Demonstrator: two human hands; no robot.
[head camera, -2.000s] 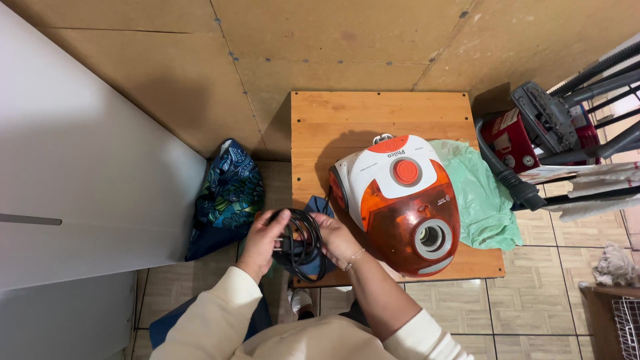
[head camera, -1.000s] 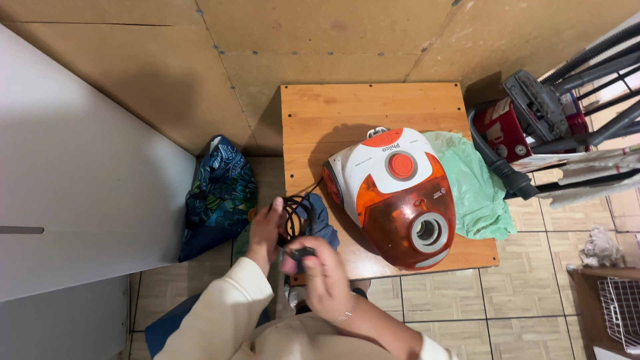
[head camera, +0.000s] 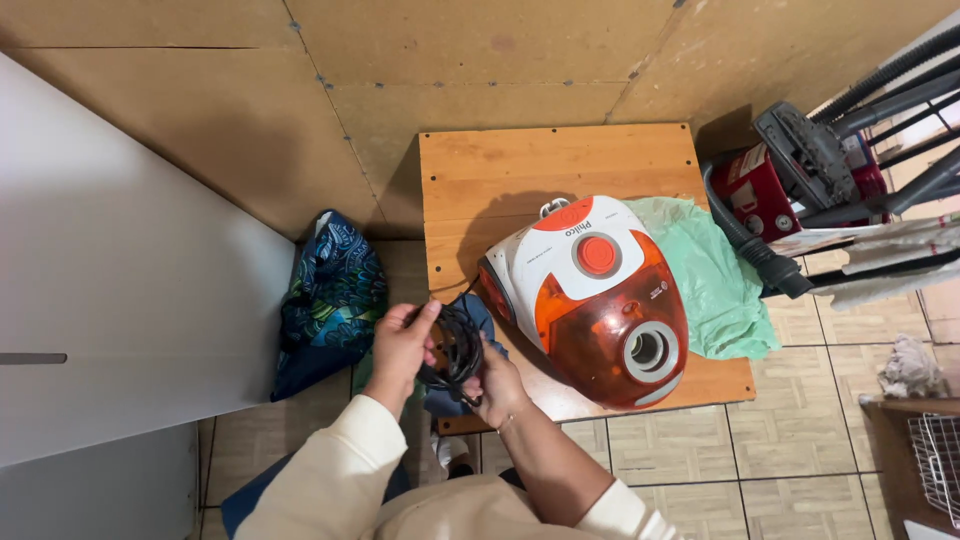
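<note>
A coiled black power cord (head camera: 459, 352) is held between my two hands at the near left corner of the wooden table. My left hand (head camera: 403, 341) grips the coil's left side, thumb on top. On its lower right side, my right hand (head camera: 496, 386) closes around the loops. From the coil, the cord runs up to the left end of a white and orange Philco canister vacuum cleaner (head camera: 592, 300), which rests on the wooden table (head camera: 495, 165). The round hose port on the vacuum's near end has nothing in it. Blue cloth (head camera: 480, 319) lies under and behind the coil.
A green plastic bag (head camera: 720, 292) lies right of the vacuum. Beyond it, a grey hose (head camera: 750, 247) and floor nozzle (head camera: 806, 157) rest by a red box (head camera: 750, 187). A patterned blue bag (head camera: 334, 300) stands left of the table, beside a white cabinet (head camera: 135, 262). A wire basket (head camera: 937, 457) is at lower right.
A second ago my right hand was lower, blurred and gripping a dark piece of the cord; now it is against the coil's right side. My left hand has stayed on the coil.
</note>
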